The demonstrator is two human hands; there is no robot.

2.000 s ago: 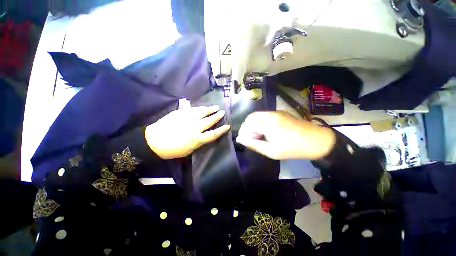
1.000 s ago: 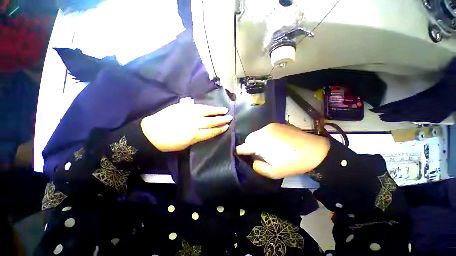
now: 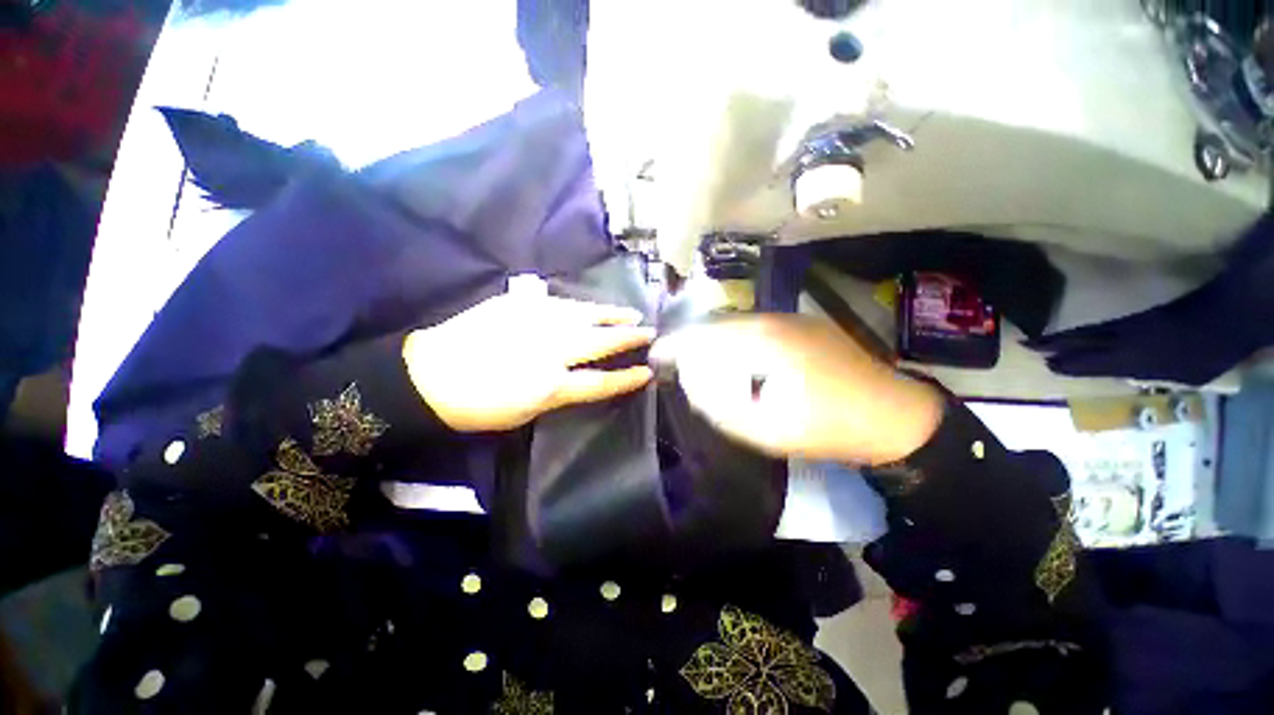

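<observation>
Purple garment fabric (image 3: 335,266) lies on the white table left of the sewing machine head (image 3: 1006,140). A black-grey strip (image 3: 594,482) runs from the presser foot (image 3: 643,245) down toward my lap. My left hand (image 3: 524,356) lies flat on the cloth, fingers toward the seam below the needle, pressing and not gripping. My right hand (image 3: 796,384) is slightly blurred, with fingertips together at the seam edge just below the presser foot. It pinches the strip's edge; the exact hold is partly hidden.
A lit smartphone (image 3: 950,319) lies under the machine arm, beside scissors (image 3: 852,324) partly covered by my right hand. Dark cloth (image 3: 1174,328) hangs at the right. A pale tension dial (image 3: 829,186) sits on the machine. Red material (image 3: 70,84) shows at upper left.
Over the last second my right hand has moved up along the seam, closer to the presser foot. My left hand has stayed nearly in place on the cloth. The camera view has shifted slightly.
</observation>
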